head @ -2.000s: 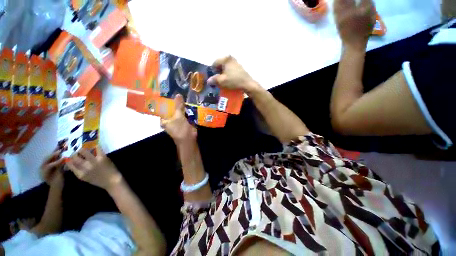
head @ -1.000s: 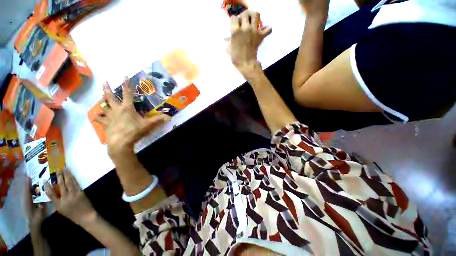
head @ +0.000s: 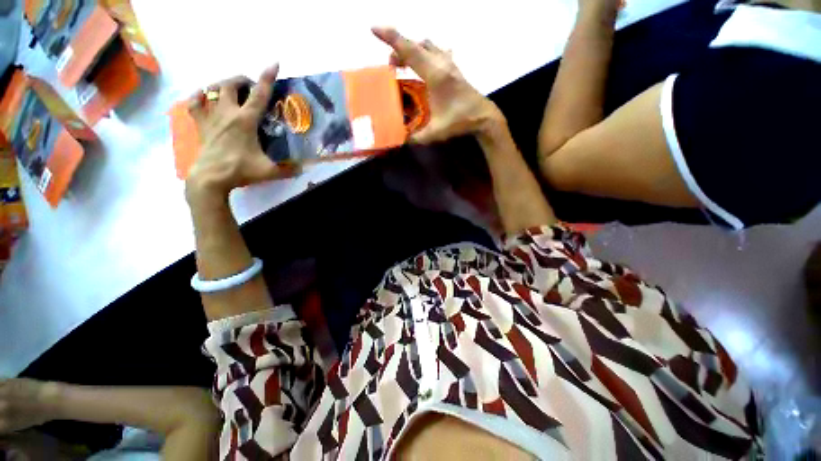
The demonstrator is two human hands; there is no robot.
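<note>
A retail box [head: 329, 112] with orange ends and a dark grey printed middle lies near the table's front edge. My left hand [head: 230, 131] holds its left part, with the thumb at the front and fingers over the top. My right hand [head: 446, 90] is at the box's right end, around an orange cable coil [head: 414, 105] that sits partly in the open end. The coil's inner part is hidden by the box, and its right side by my palm.
Other retail boxes [head: 43, 135] lie at the upper left of the white table [head: 135, 230]. A neighbour's forearm [head: 135, 408] shows at the lower left. Another person's bent arm [head: 581, 99] rests near the table edge on the right.
My right hand has brought the coil from the upper table to the box's right end. My left hand has closed on the box, which now looks formed. The view has shifted.
</note>
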